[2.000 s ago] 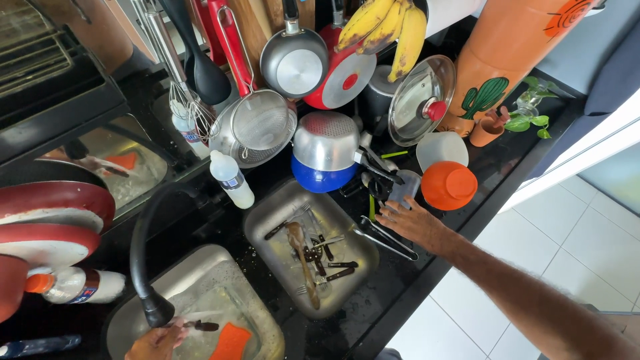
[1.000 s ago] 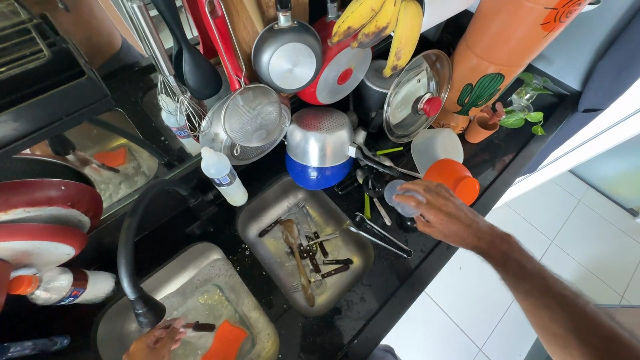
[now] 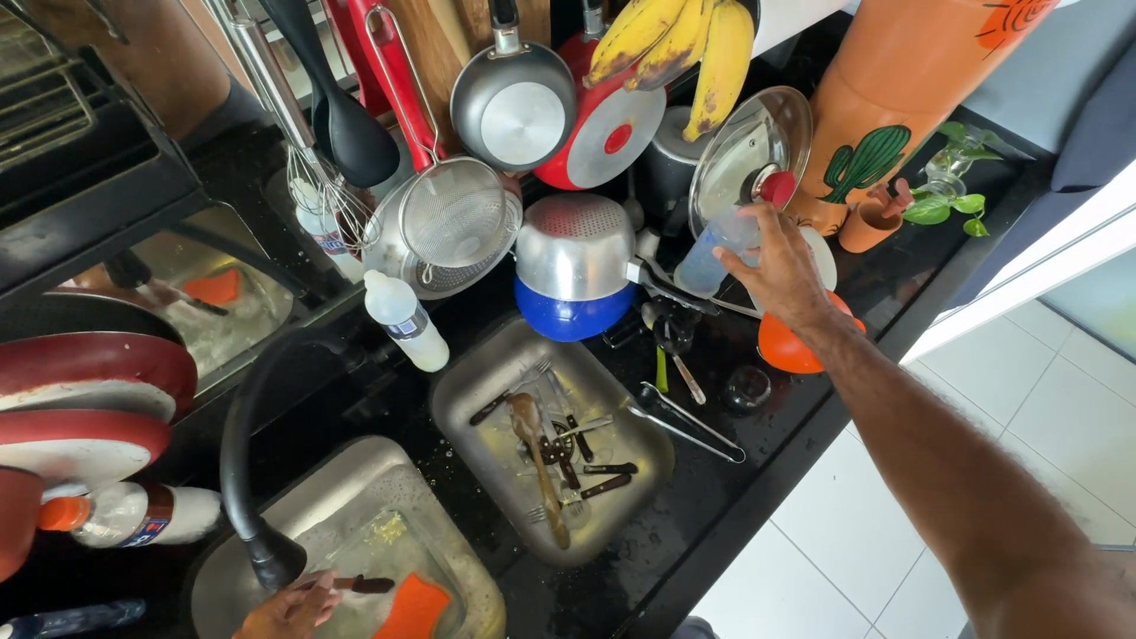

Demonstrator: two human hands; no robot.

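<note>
My right hand [image 3: 777, 266] holds a translucent plastic cup [image 3: 717, 250] by its end, beside the glass lid [image 3: 753, 151] and above the orange bowl [image 3: 790, 342]. At the lower left, my left hand [image 3: 288, 611] grips a knife by its dark handle [image 3: 362, 584] over the left sink basin [image 3: 355, 475], next to an orange cloth or sponge [image 3: 415, 611]. The right basin [image 3: 479, 355] holds a wooden spoon [image 3: 535, 461] and several dark-handled knives and forks. Metal tongs [image 3: 688, 424] and a spoon [image 3: 688, 377] lie on the counter.
A metal pot [image 3: 575, 248] rests upside down on a blue bowl [image 3: 572, 311]. The black faucet [image 3: 235, 426] arches over the left basin. A white bottle [image 3: 406, 321], a strainer [image 3: 453, 213], hanging pans [image 3: 515, 106] and bananas [image 3: 723, 67] stand or hang behind. A small dark jar [image 3: 747, 389] sits near the counter edge.
My right hand has moved up and away from the counter's utensils toward the glass lid, carrying the cup. My left hand stays over the left basin with the knife.
</note>
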